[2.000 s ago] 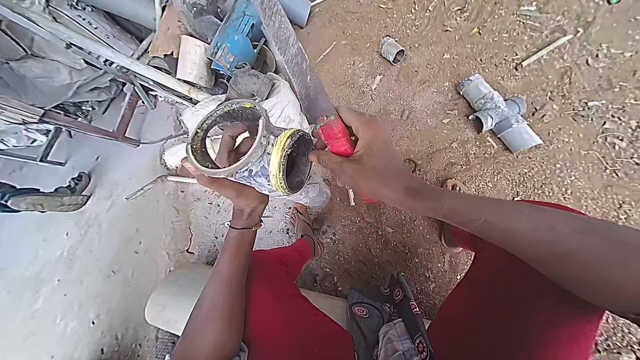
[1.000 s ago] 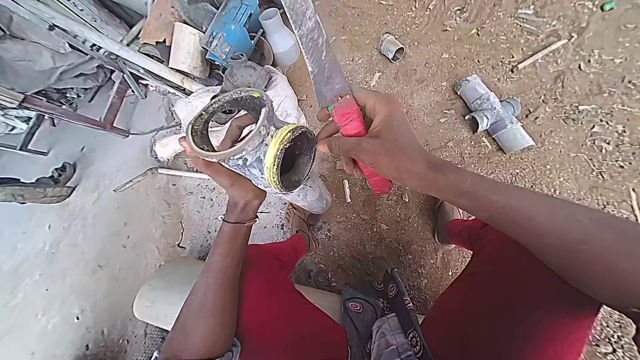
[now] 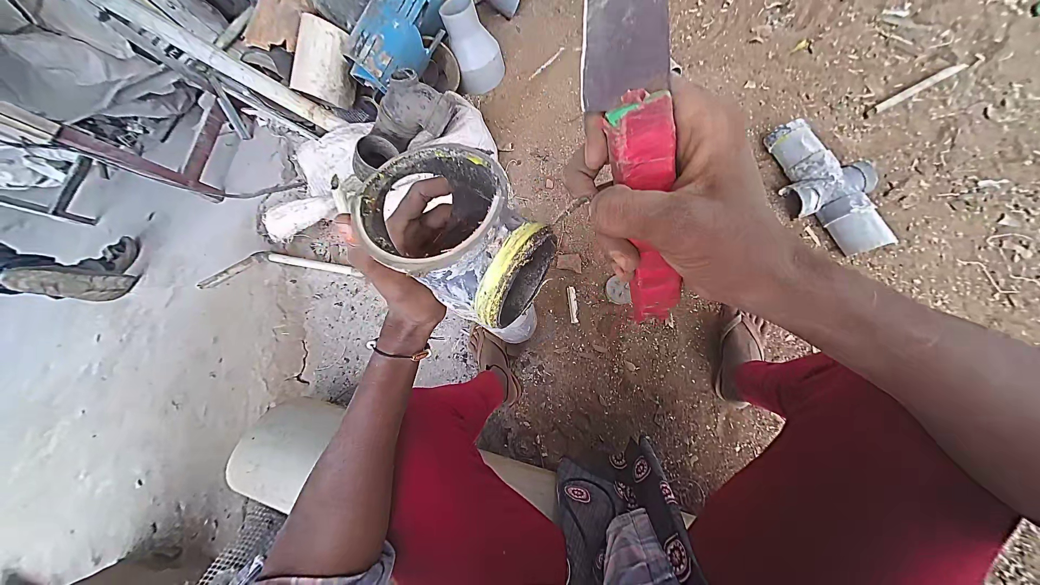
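Note:
My left hand [image 3: 402, 280] holds a grey plastic pipe tee fitting [image 3: 463, 280] from its left side, with some fingers inside the wide upper opening. Dark residue coats the inside of that opening, and yellow material rings the side opening, which faces right. To the right of the fitting, my right hand [image 3: 691, 195] is closed around the red-wrapped handle [image 3: 643, 162] of a broad flat blade [image 3: 626, 53]. The blade points up, away from me, and its far end is cut off by the frame's top edge. Blade and fitting are apart.
Another grey pipe fitting [image 3: 833, 187] lies on the dirt at right. Beyond the held fitting are a white sack [image 3: 467, 122], a blue plastic object [image 3: 390, 41] and a grey pipe piece [image 3: 475, 49]. A metal frame [image 3: 138, 162] stands at left, near another person's shoe [image 3: 81, 272].
The blade has swung from leaning up-left to nearly upright in view, and my right hand has moved away from the side opening it was near. My left hand still holds the fitting.

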